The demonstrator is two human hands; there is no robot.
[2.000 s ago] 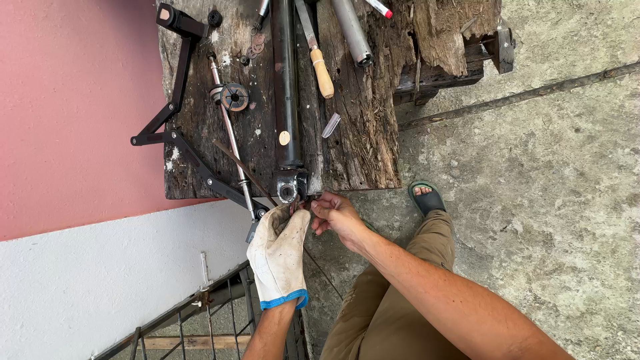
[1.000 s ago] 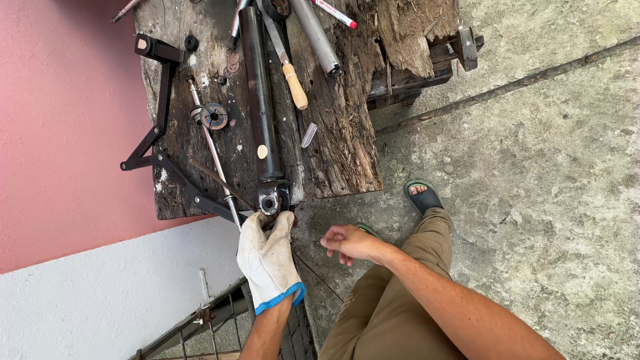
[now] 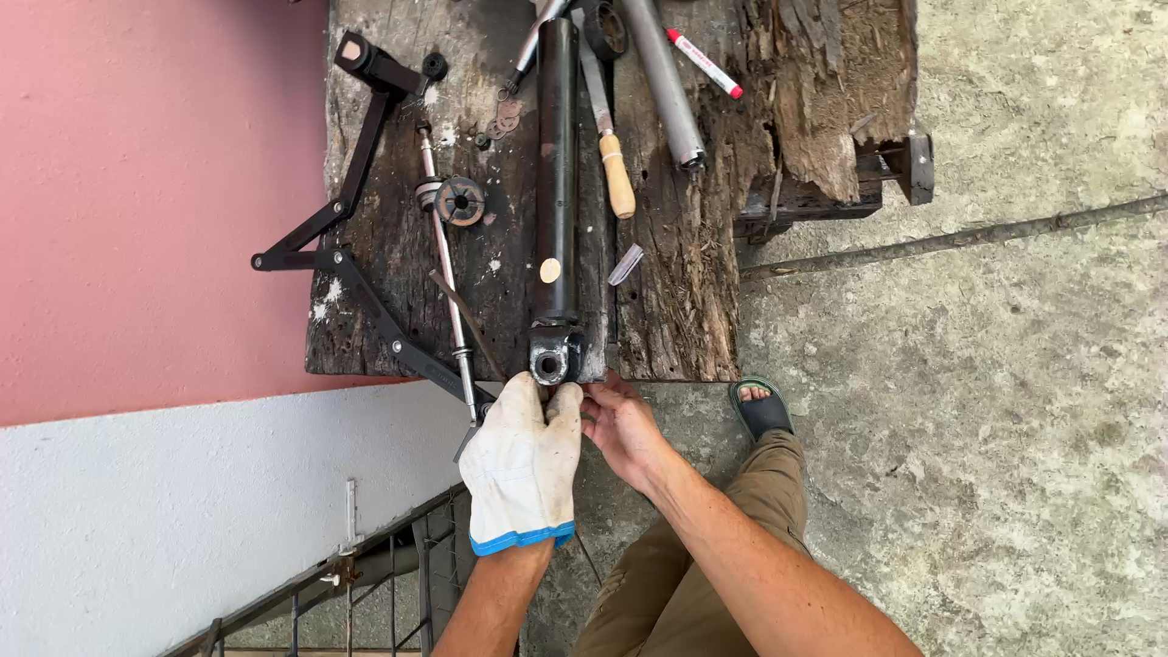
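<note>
A black metal cylinder tube (image 3: 557,173) with a forked eye end (image 3: 549,365) lies lengthwise on a worn wooden bench, its eye at the near edge. My left hand (image 3: 525,456), in a white work glove with a blue cuff, has its fingertips at the underside of this eye end; what they hold, if anything, is hidden. My bare right hand (image 3: 625,429) is just to the right, fingers curled and fingertips hidden at the bench edge. Left of the tube lies a thin metal rod (image 3: 445,246) with a slotted round piston (image 3: 459,201) against it.
The wooden bench (image 3: 675,319) also carries a wooden-handled file (image 3: 616,178), a grey metal tube (image 3: 664,87), a red-and-white marker (image 3: 704,63), a clear plastic piece (image 3: 626,265) and a black folding linkage (image 3: 365,151). A metal grille (image 3: 392,584) stands at lower left, beside the wall (image 3: 228,502).
My right hand, apart from the left one a second ago, is back beside it at the bench edge. My gloved left hand stays by the eye end.
</note>
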